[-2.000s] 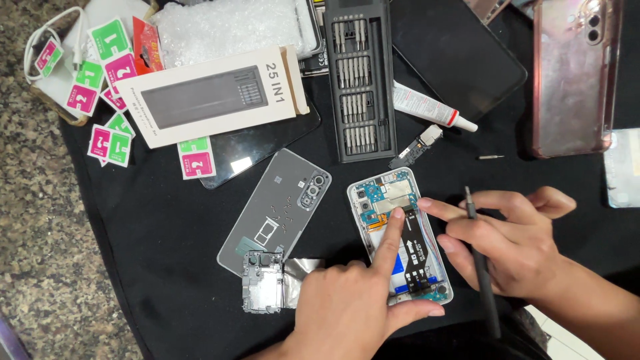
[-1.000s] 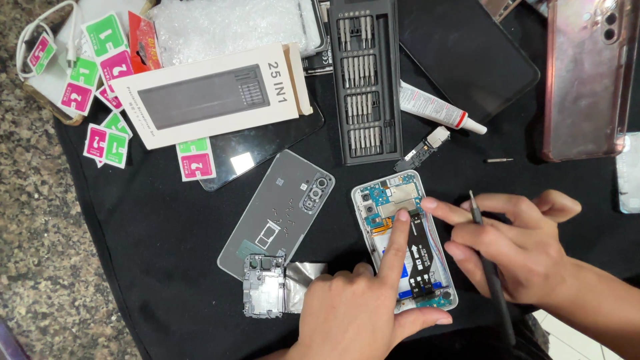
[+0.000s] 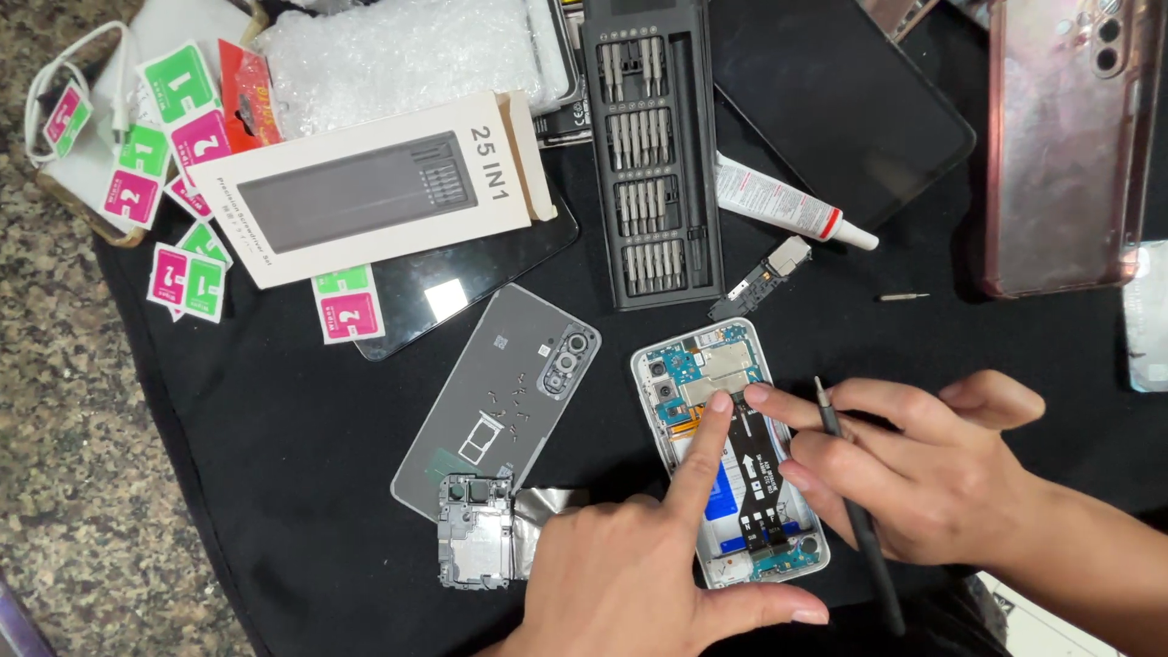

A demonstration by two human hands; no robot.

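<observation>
An opened smartphone (image 3: 730, 456) lies on the black cloth, its blue circuit board, black flex cable and battery exposed. My left hand (image 3: 630, 557) presses its index fingertip on the metal shield at the board's lower edge, with the thumb over the phone's bottom end. Beside that fingertip, my right hand (image 3: 912, 465) touches the cable's top end with its index finger. A black precision screwdriver (image 3: 858, 511) is held in the right hand, tip pointing up. To the left lies the grey back cover (image 3: 493, 401), bearing small screws and a SIM tray (image 3: 480, 438); a mid-frame piece (image 3: 474, 538) overlaps its lower end.
Above the phone are a bit case (image 3: 655, 182), a speaker module (image 3: 762, 276) and a glue tube (image 3: 785, 203). A loose bit (image 3: 903, 297) lies right. Further out are a screwdriver-set box (image 3: 374, 187), wipe packets (image 3: 349, 306), a dark screen (image 3: 849, 100) and a clear pinkish case (image 3: 1063, 155).
</observation>
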